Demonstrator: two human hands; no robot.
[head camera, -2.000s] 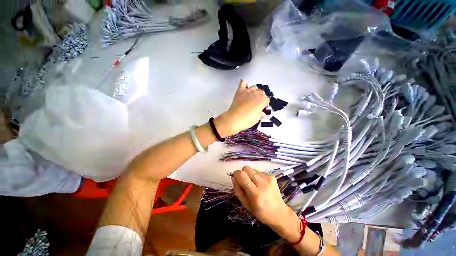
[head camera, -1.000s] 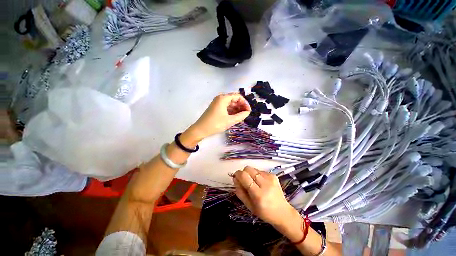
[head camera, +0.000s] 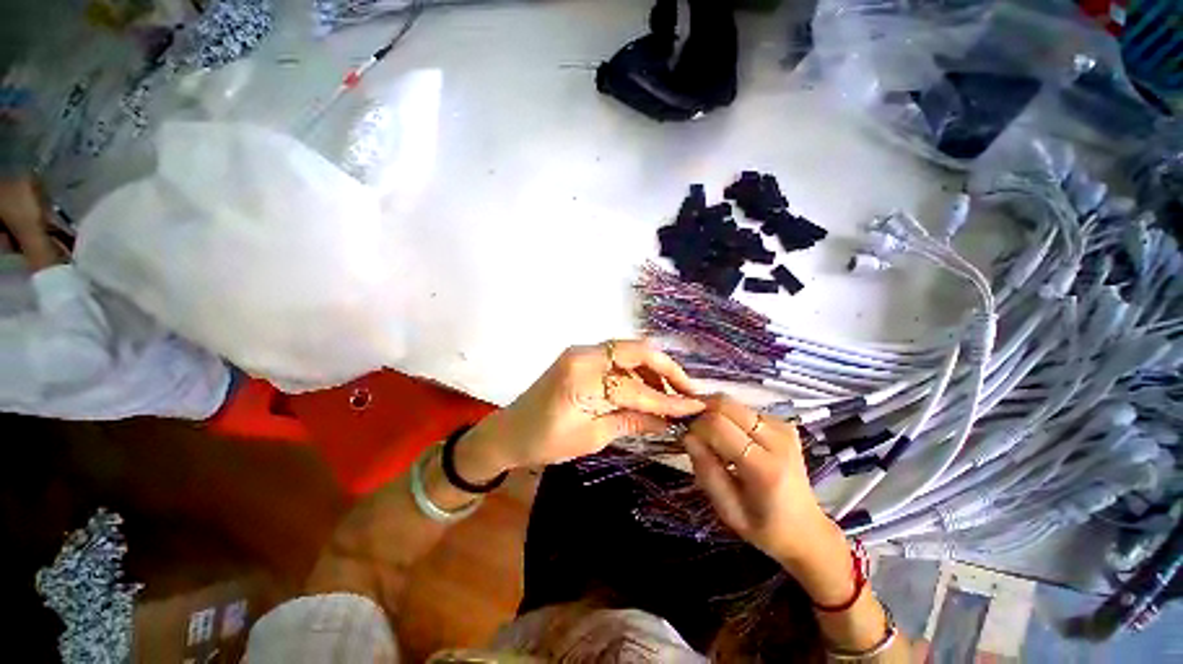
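My left hand (head camera: 610, 405) and my right hand (head camera: 750, 470) meet at the fingertips above the bench's front edge. Both are pinched. A small dark piece, apparently a black sleeve, shows at my left fingertips. My right fingers close on thin wire ends of a cable, mostly hidden by the hand. Loose black sleeves (head camera: 707, 240) lie in a heap behind the hands. Coloured wire ends (head camera: 707, 318) of a row of unsleeved grey cables (head camera: 843, 363) point left in front of the heap. Cables with black sleeves (head camera: 863, 454) lie right of my right hand, nearer me.
A big pile of grey cables (head camera: 1038, 415) fills the right side. A black curved item (head camera: 675, 78) and a clear plastic bag (head camera: 960, 97) lie behind. A white bag (head camera: 247, 260), a red stool (head camera: 350, 428) and another person's white sleeve (head camera: 104, 344) are at left.
My left hand has gone from the black heap towards me and right, to meet my right fingertips. The view has shifted, so the bench things sit higher and further right.
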